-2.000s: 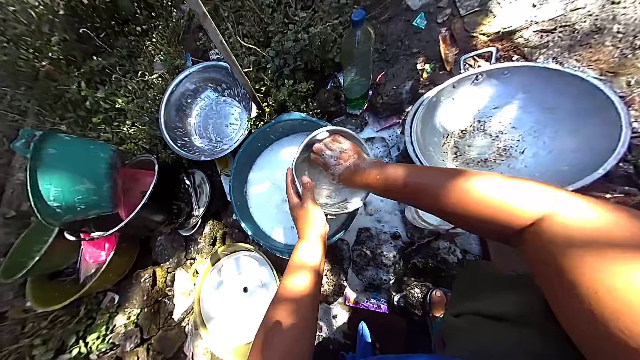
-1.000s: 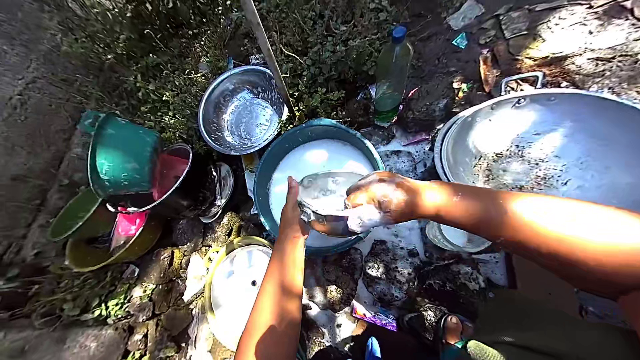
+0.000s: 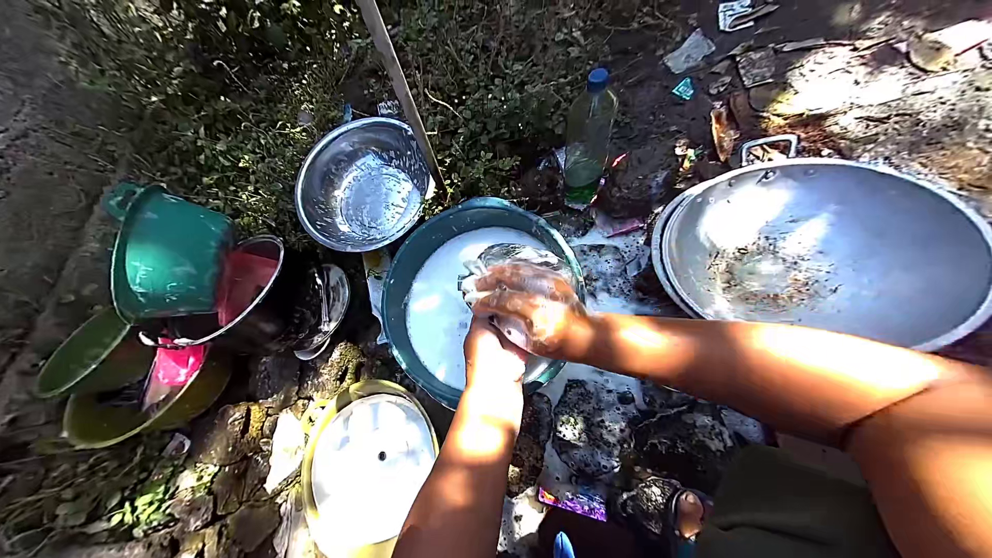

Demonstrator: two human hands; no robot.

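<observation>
Both hands are together over a green plastic basin (image 3: 397,310) of white, sudsy water. My left hand (image 3: 493,349) is below and holds a soapy metal bowl (image 3: 515,254), mostly hidden by the hands. My right hand (image 3: 535,306), covered in foam, lies over the bowl; whether it grips the bowl or a scrubber cannot be told. A shiny metal basin (image 3: 368,186) stands just behind the green one. In front and to the left, a round metal lid (image 3: 380,465) lies in a yellowish basin (image 3: 314,484).
A large metal wok (image 3: 876,232) with dark residue stands at the right. A plastic bottle (image 3: 589,132) with green liquid stands behind. At the left are a green pail (image 3: 174,256), a dark pot (image 3: 267,298) and olive bowls (image 3: 147,411). A stick (image 3: 399,85) leans near the metal basin. Wet stones (image 3: 589,426) lie in front.
Two seconds ago my right hand was inside the tilted metal bowl; now it lies over the bowl's outside, and the bowl has turned. My left hand has stayed with the bowl.
</observation>
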